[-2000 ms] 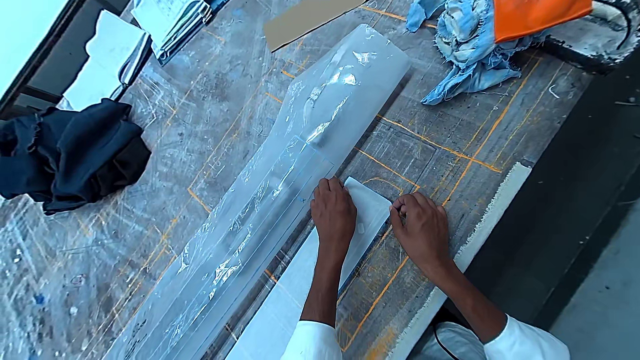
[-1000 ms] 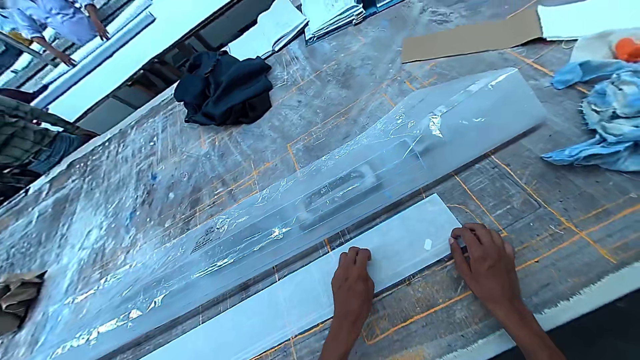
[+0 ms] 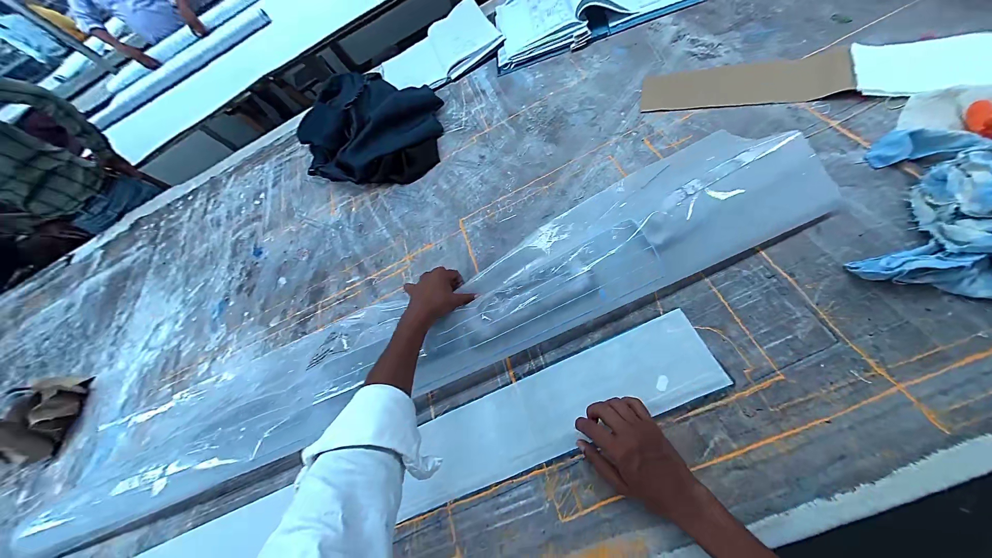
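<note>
A long clear plastic sheet (image 3: pixel 744 194), shiny and creased, lies diagonally over the work table (image 3: pixel 271 256). My left hand (image 3: pixel 435 293) rests at its far edge near the middle, thumb on the plastic and fingers bent; whether it pinches the film I cannot tell. Nearer to me, parallel to the sheet, a long white strip (image 3: pixel 535 411) lies flat, with a small pale patch near its right end. My right hand (image 3: pixel 628 446) touches the near edge of this strip with curled fingertips. My left sleeve covers part of the strip.
A dark crumpled cloth (image 3: pixel 372 128) lies beyond the sheet, near stacked papers (image 3: pixel 535 31). At the right are a brown cardboard strip (image 3: pixel 744 84), a white piece (image 3: pixel 922 66) and light blue rags (image 3: pixel 961 194). Brown crumpled material (image 3: pixel 46 418) lies left. People stand beyond the table.
My left hand has moved off the white strip to the far edge of the plastic sheet. My right hand stays at the strip's near edge. The view has turned and shifted strongly since the oldest frame.
</note>
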